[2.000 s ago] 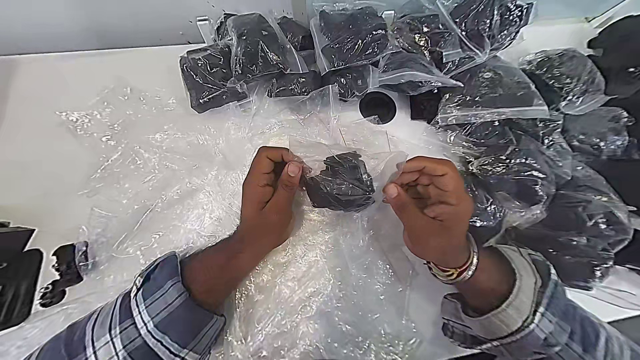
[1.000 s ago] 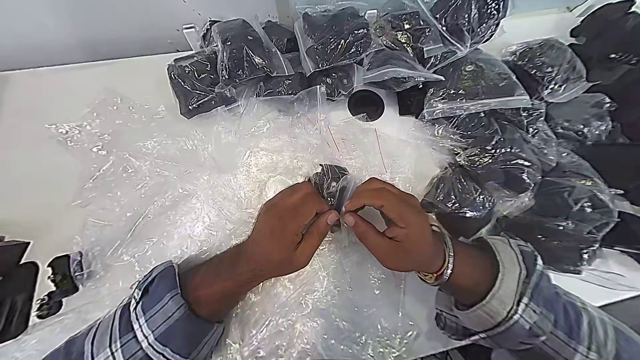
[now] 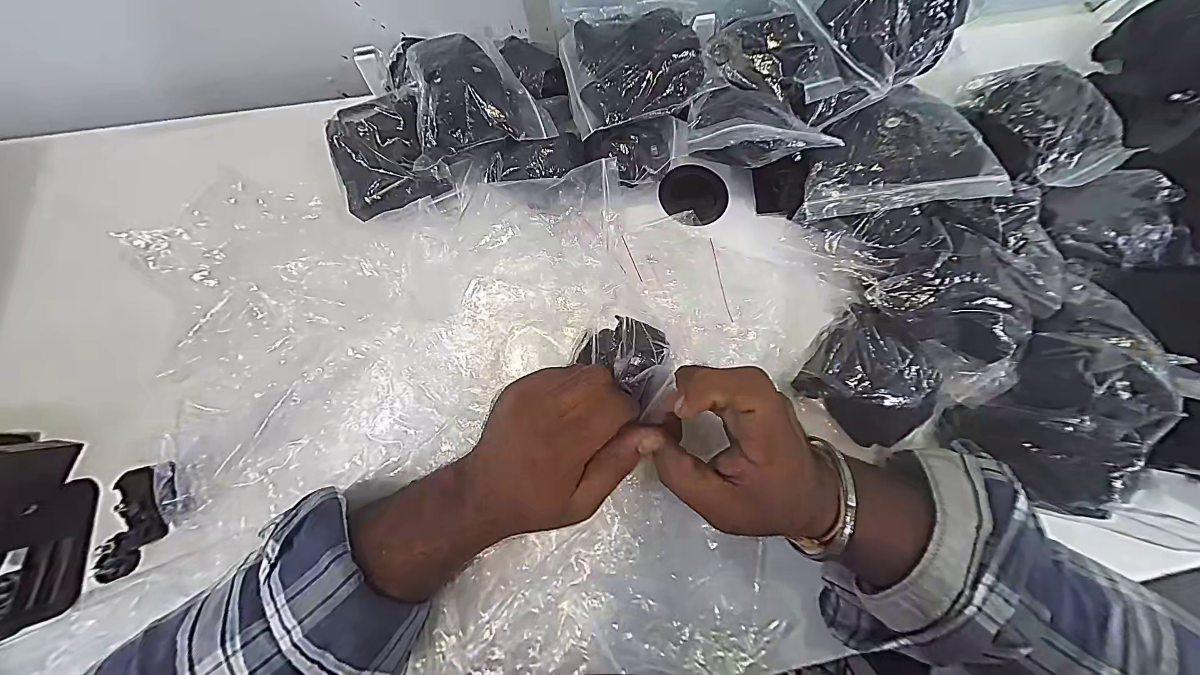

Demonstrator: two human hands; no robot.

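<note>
A small clear plastic bag with a dark part inside (image 3: pixel 633 347) is between my hands, at the middle of the view. My left hand (image 3: pixel 562 445) is curled around the near side of the bag. The fingertips of my right hand (image 3: pixel 750 450) pinch the edge of the bag, touching the left thumb. Under both hands spreads a pile of clear empty-looking plastic bags (image 3: pixel 356 347). The part's exact kind is hidden by the plastic and my fingers.
Filled clear bags with black contents (image 3: pixel 637 61) line the back, and more (image 3: pixel 1069 394) lie on the right. A round black piece (image 3: pixel 693 194) lies behind the pile. At the left edge are a black tray-like part (image 3: pixel 47 544) and a small black part (image 3: pixel 136 516).
Two seconds ago my hands held the small bag spread flat between them. They have since come together, and the bag is now bunched at the fingertips.
</note>
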